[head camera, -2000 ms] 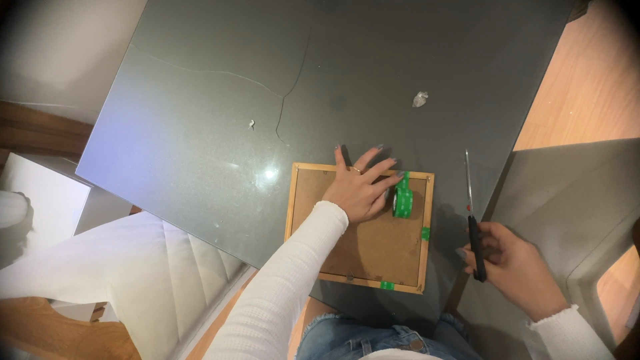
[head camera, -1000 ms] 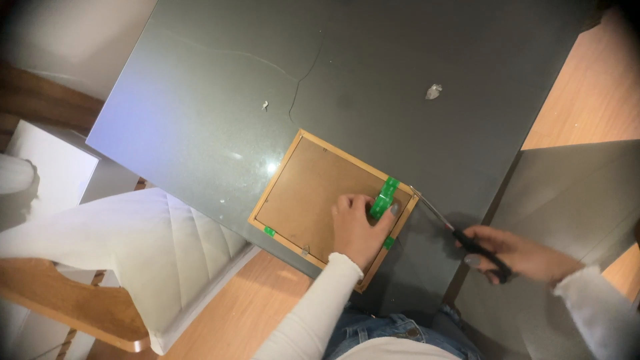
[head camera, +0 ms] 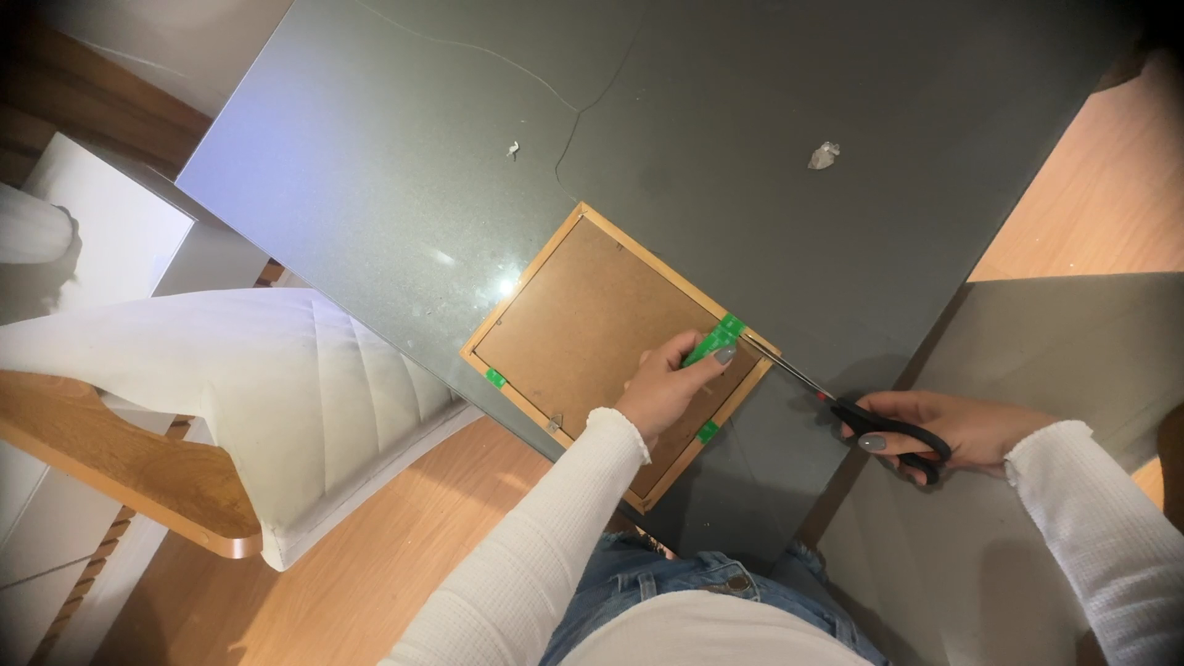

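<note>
A wooden picture frame [head camera: 668,257] lies back side up, turned at an angle, near the table's close edge. Green tape marks its rim in several places, one a small piece [head camera: 708,432] on the right side and another [head camera: 496,377] at the left corner. My left hand [head camera: 668,379] grips a roll of green tape [head camera: 710,343], whose strip runs onto the rim near the right corner. In my right hand [head camera: 953,430] are black-handled scissors [head camera: 865,416]. Their blade tips are at the rim beside that strip; whether they touch the tape I cannot tell.
On the dark grey table [head camera: 703,139] lie a crumpled clear scrap [head camera: 823,155] and a small white scrap [head camera: 513,148]. A thin line crosses its surface. A cream quilted chair [head camera: 277,388] stands at the left, and a grey upholstered seat [head camera: 1064,351] at the right.
The frame has turned at an angle. My left hand, earlier spread on the backing beside the roll, now grips the roll. The scissors have moved left from beyond the frame to its rim.
</note>
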